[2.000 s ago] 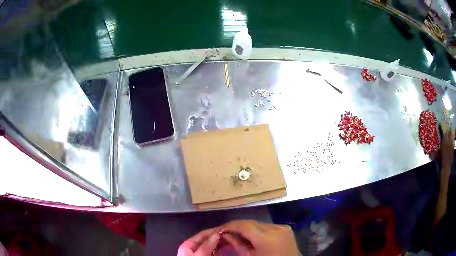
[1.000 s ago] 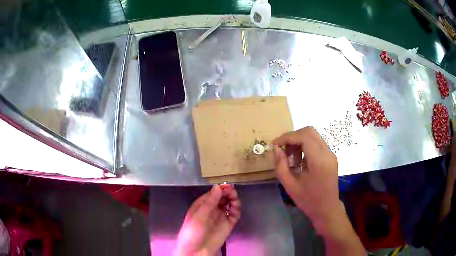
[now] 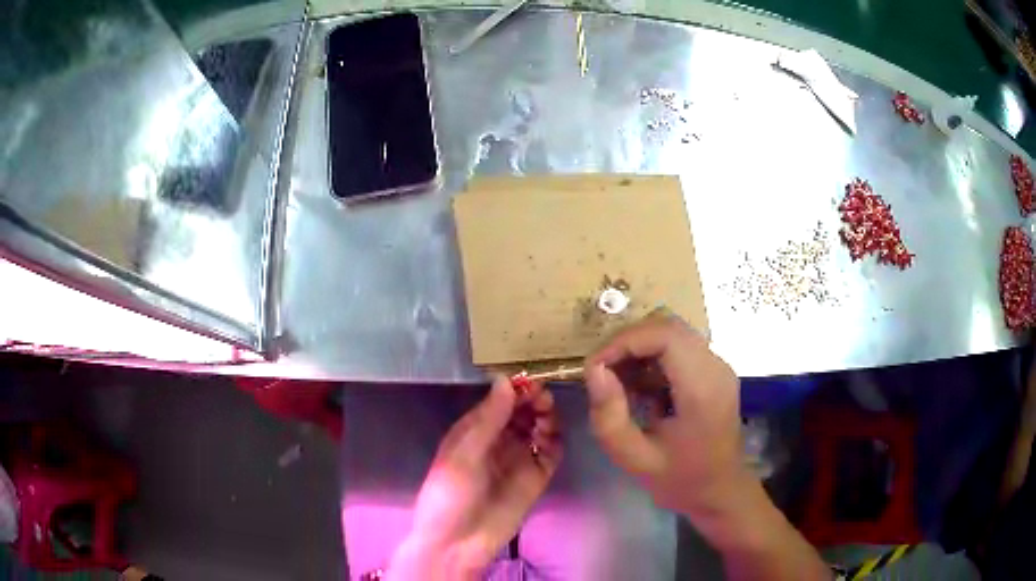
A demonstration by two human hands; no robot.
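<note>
My left hand pinches a small red piece between thumb and fingertip at the bench's front edge. My right hand holds a thin straw-coloured stick; its tip is at the red piece. Whether it touches is too small to tell. Just behind the hands lies a tan cardboard pad with a white glue dab and brown specks around it. Tiny pale parts lie scattered to the right, beside a heap of red pieces.
A black smartphone lies at the back left, near a slim grey strip. A yellowish stick and whitish bits lie behind the cardboard. A dark thin tool rests by a white scrap. Red stools stand below.
My right hand has moved the stick from the glue dab left to the red piece in my left hand. The camera view has shifted, so the bench appears higher in the picture.
</note>
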